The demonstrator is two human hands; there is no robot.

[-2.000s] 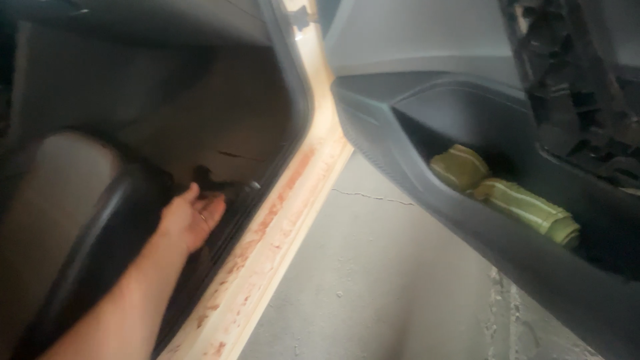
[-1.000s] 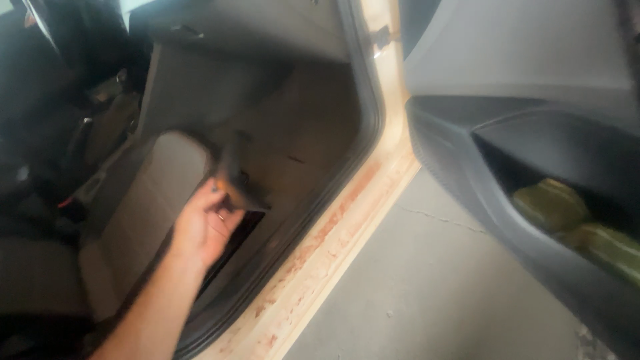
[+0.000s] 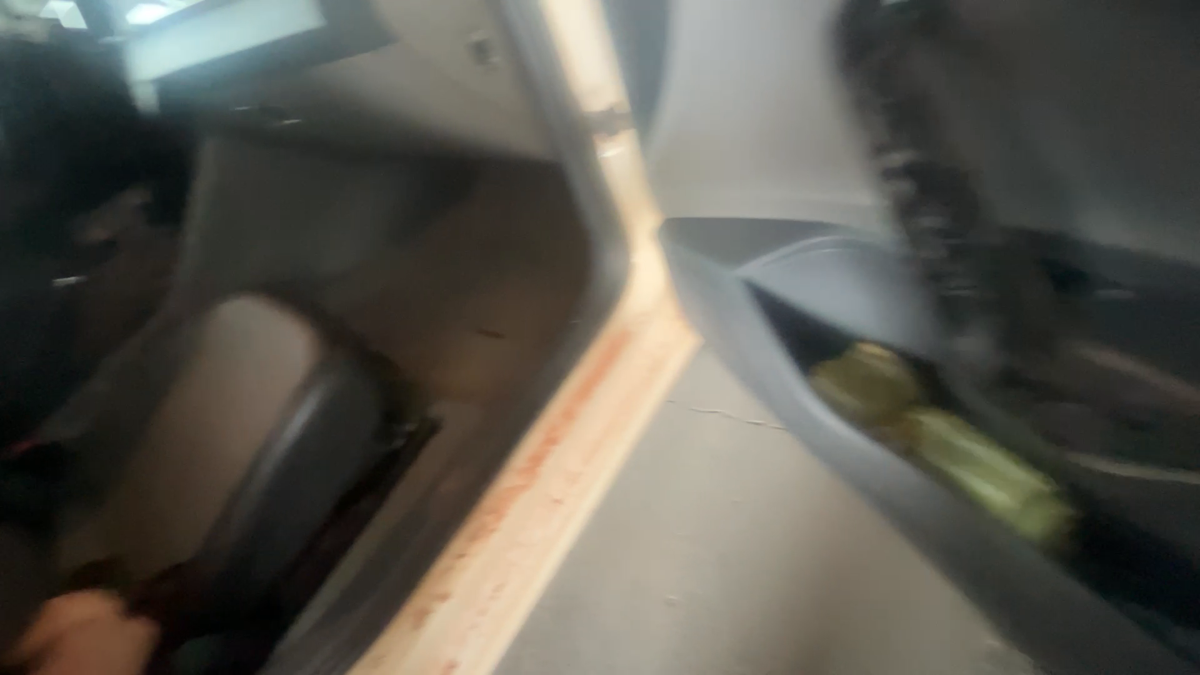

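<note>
Low at the far left of the head view is a blurred bare hand, apparently my left hand (image 3: 89, 633), beside the lower side of the car seat (image 3: 211, 403). Blur and the frame edge hide its fingers and whether anything is in them. A dark piece of seat trim (image 3: 305, 469) runs along the seat's side, near the hand. My right hand is not in view.
The cream door sill (image 3: 544, 469) with reddish marks crosses the middle. To its right the open car door has a dark door pocket (image 3: 816, 412) holding a green bundle (image 3: 984, 469). Below lies a grey cracked floor (image 3: 694, 553); behind the seat edge is the footwell (image 3: 487, 281).
The hand has moved from beside the seat's front down to the lower left. A dark object was at its fingers one second ago; now its hold is not visible. The view has also shifted.
</note>
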